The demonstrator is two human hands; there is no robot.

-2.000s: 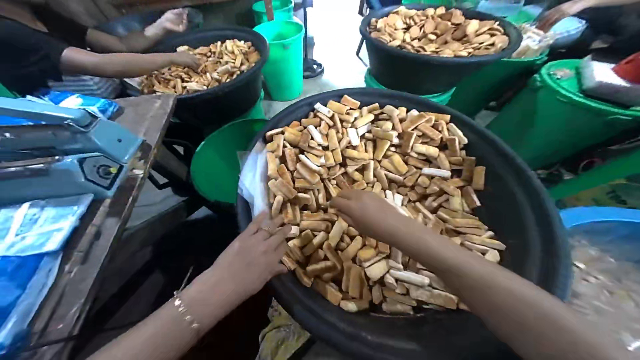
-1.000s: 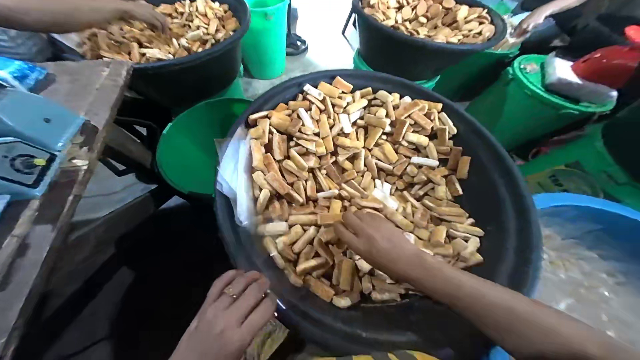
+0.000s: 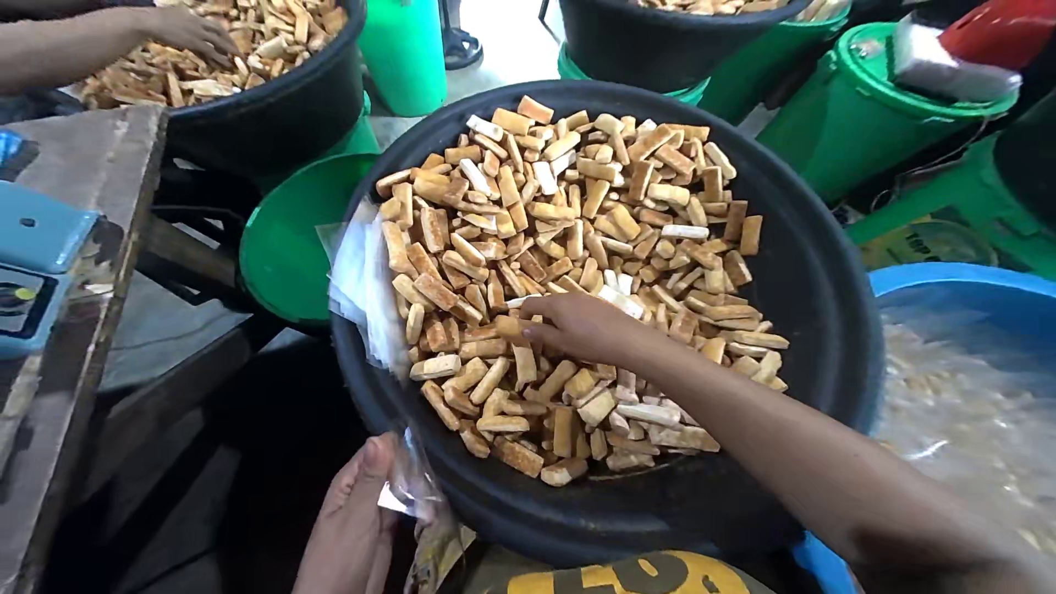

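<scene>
A large round black plastic tub [image 3: 825, 330] holds a heap of small golden-brown baked sticks [image 3: 528, 214], a few of them pale. My right hand [image 3: 577, 326] reaches into the middle of the heap, its fingers closed on one of the sticks. At the tub's near left edge, my left hand [image 3: 359, 511] grips a clear plastic bag [image 3: 417, 483] between thumb and fingers; the bag's lower part is partly hidden. A stack of clear plastic bags [image 3: 367, 289] hangs over the tub's left rim.
A wooden table [image 3: 107, 165] with a blue-grey device [image 3: 37, 264] stands at left. Beside it is a green bucket [image 3: 289, 239]. Another person's hand [image 3: 194, 33] is in a second black tub [image 3: 272, 107]. A blue basin [image 3: 973, 285] lies right, green bins [image 3: 850, 124] behind.
My left hand, seen without a bag a second ago, now grips a clear plastic bag. My right hand stays in the heap. The view has shifted closer to the tub.
</scene>
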